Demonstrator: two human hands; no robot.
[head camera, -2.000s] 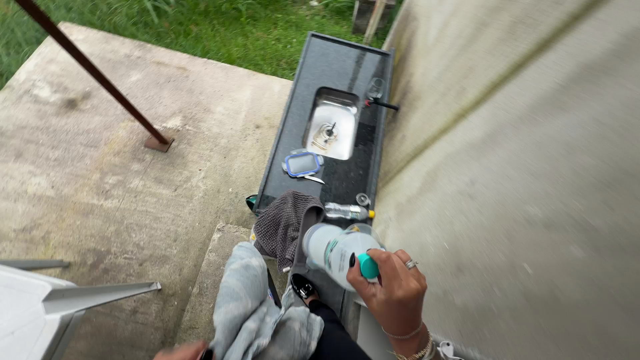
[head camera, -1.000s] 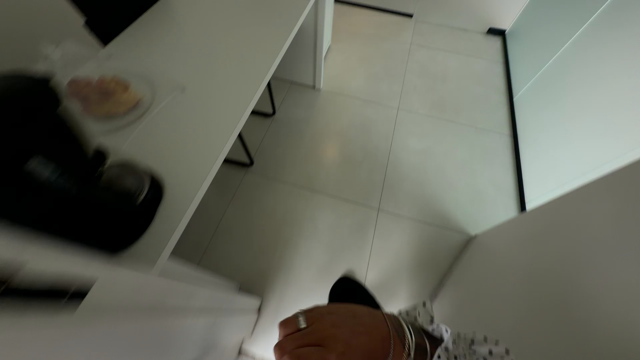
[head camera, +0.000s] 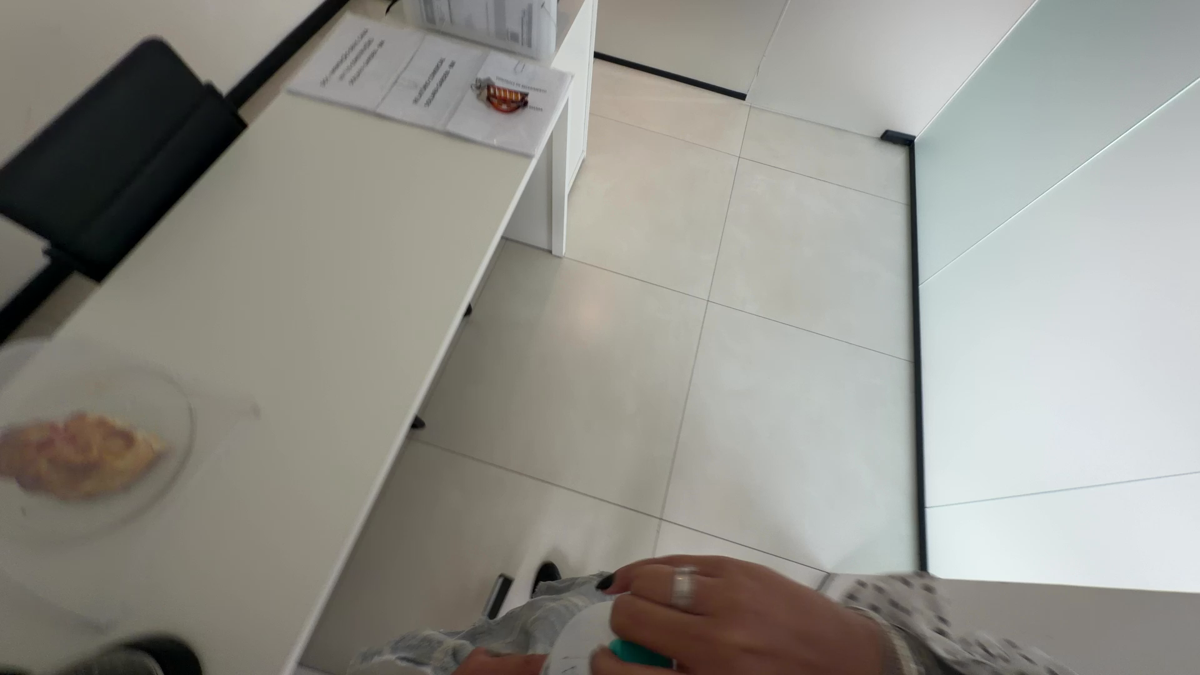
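Note:
At the bottom of the view my right hand (head camera: 712, 614), with a ring and bracelets, grips a white bottle (head camera: 586, 637) that has a teal part under the fingers. Only the fingers of my left hand (head camera: 499, 662) show, at the lower edge just left of the bottle, against a pale grey-blue cloth (head camera: 450, 637). What the left fingers hold is cut off by the frame. The bottle's lower part is out of view.
A long white table (head camera: 309, 253) runs along the left, bearing a food item on a clear plate (head camera: 187, 441), printed sheets (head camera: 375, 80) and an amber hair claw (head camera: 504, 97). Behind it stands a black chair (head camera: 122, 155). Glass panels (head camera: 1059, 281) rise at right above the tiled floor (head camera: 619, 375).
The view has gone from an outdoor sink with a concrete slab to an indoor room. The bottle, held by the right hand in the oldest frame, shows again now at the bottom.

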